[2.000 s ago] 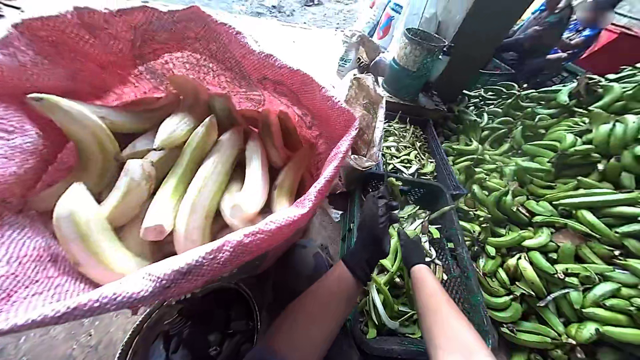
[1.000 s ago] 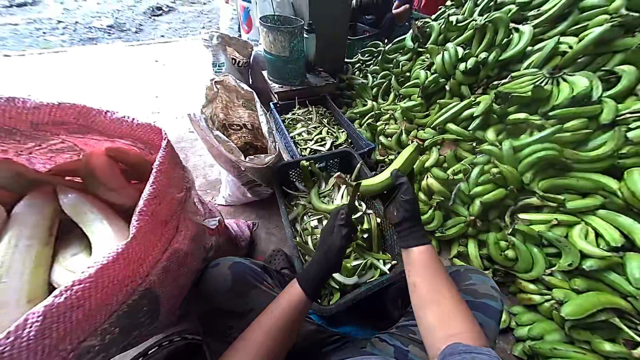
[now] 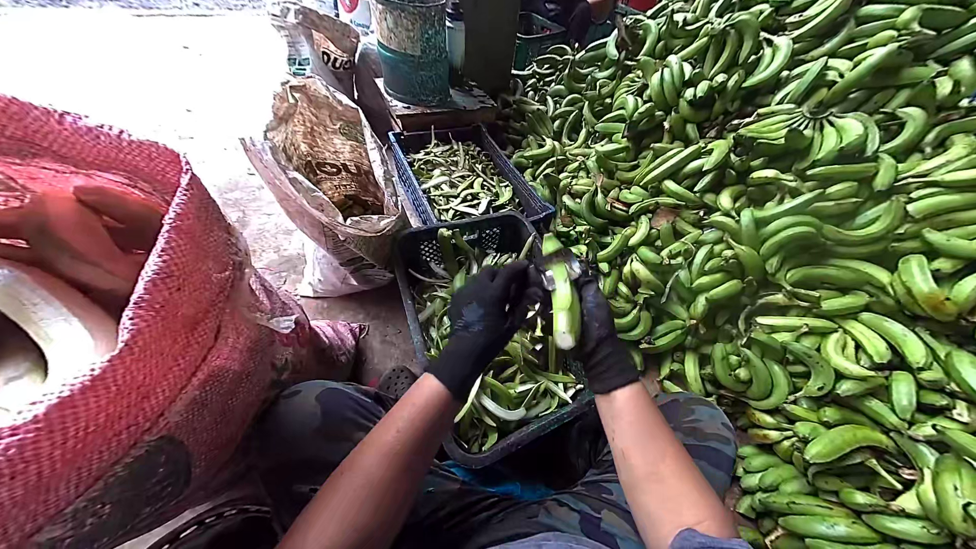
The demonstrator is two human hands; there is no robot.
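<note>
Over the crate of peels, my right hand [image 3: 602,335], in a black glove, grips a green plantain [image 3: 565,309] from its right side. The plantain points away from me, its near end pale and cut, with lighter strips along its skin. My left hand [image 3: 488,316], also gloved in black, is curled at the plantain's left side. A shiny knife blade [image 3: 559,272], partly blurred, crosses the plantain beside the left fingers; its handle is hidden. Below both hands, the dark plastic crate [image 3: 418,328] holds green peels [image 3: 507,393].
A pink woven sack [image 3: 191,305] of peeled plantains stands at the left. Beyond the near crate are a blue crate [image 3: 412,179] of peels, an open sack [image 3: 324,160] and a green bucket [image 3: 412,65]. Green plantains [image 3: 762,229] are heaped at the right.
My hands were down in the peels two seconds ago. A second ago my right hand held the plantain slanting up to the right; now it points away, with the blade across it. The view has shifted.
</note>
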